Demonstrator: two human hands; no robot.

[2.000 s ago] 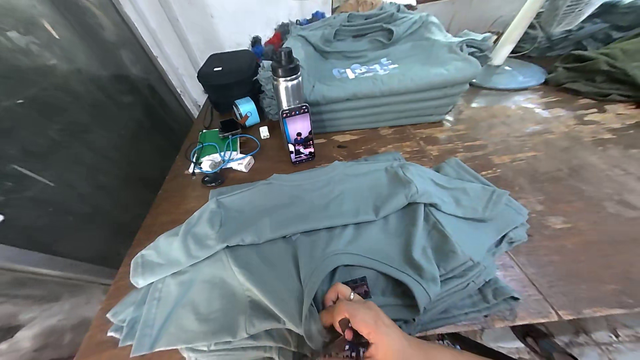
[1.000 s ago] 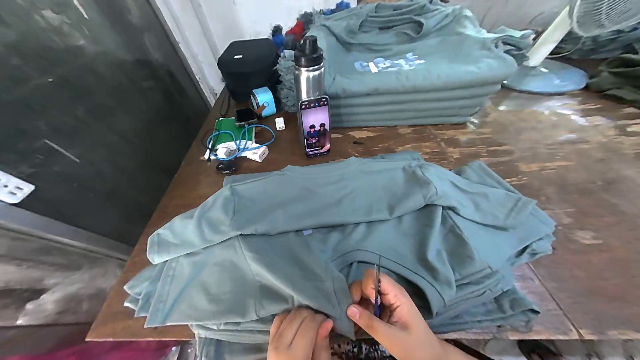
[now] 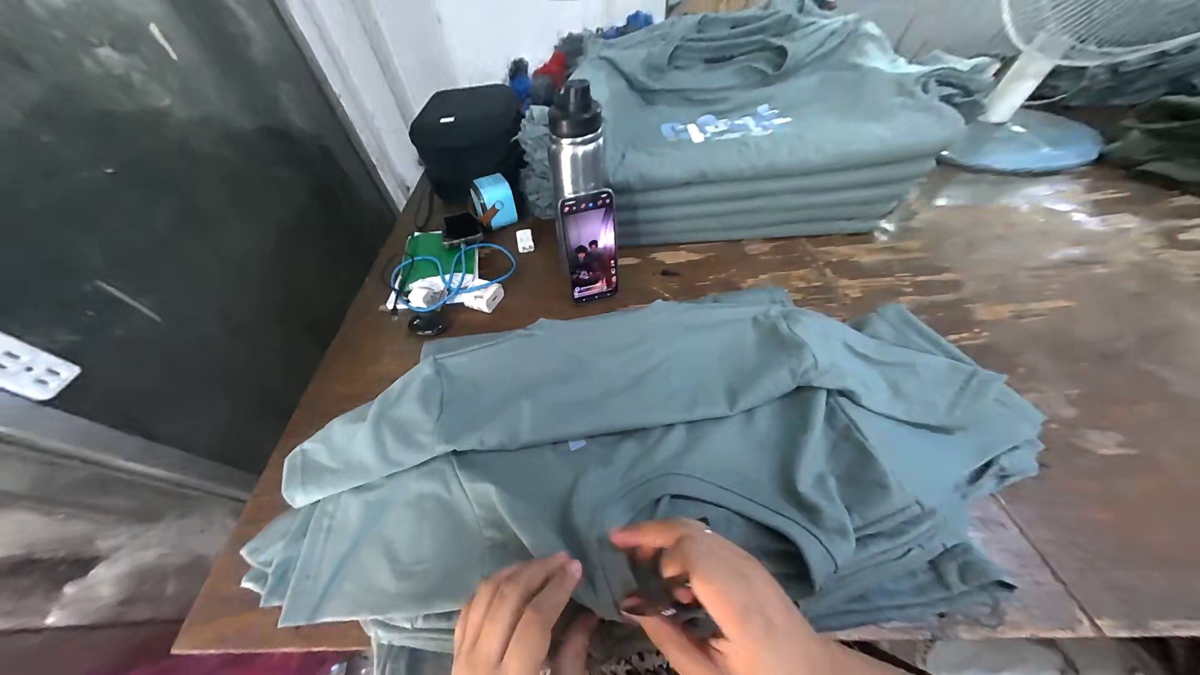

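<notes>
A grey-green T-shirt [image 3: 619, 375] lies partly folded over a pile of similar shirts at the table's near edge. Its round neckline [image 3: 750, 502] faces me. My left hand [image 3: 520, 614] rests against the shirt's near edge, left of the neckline, with its fingertips partly hidden. Just to its right, my right hand [image 3: 722, 591] is curled around a small dark tool [image 3: 656, 581], blurred; it may be thread snips. The two hands are a short gap apart.
Behind the shirt, a phone [image 3: 589, 246] leans on a steel bottle [image 3: 577, 155]. A black case [image 3: 466, 136], blue cable [image 3: 455, 281] and charger stand left. A tall stack of folded shirts [image 3: 759, 178] and a fan [image 3: 1022, 141] are at the back.
Two seconds ago only my right hand showed, inside the neckline. My left hand has since come in at the shirt's near edge. The dark tool stays in my right hand.
</notes>
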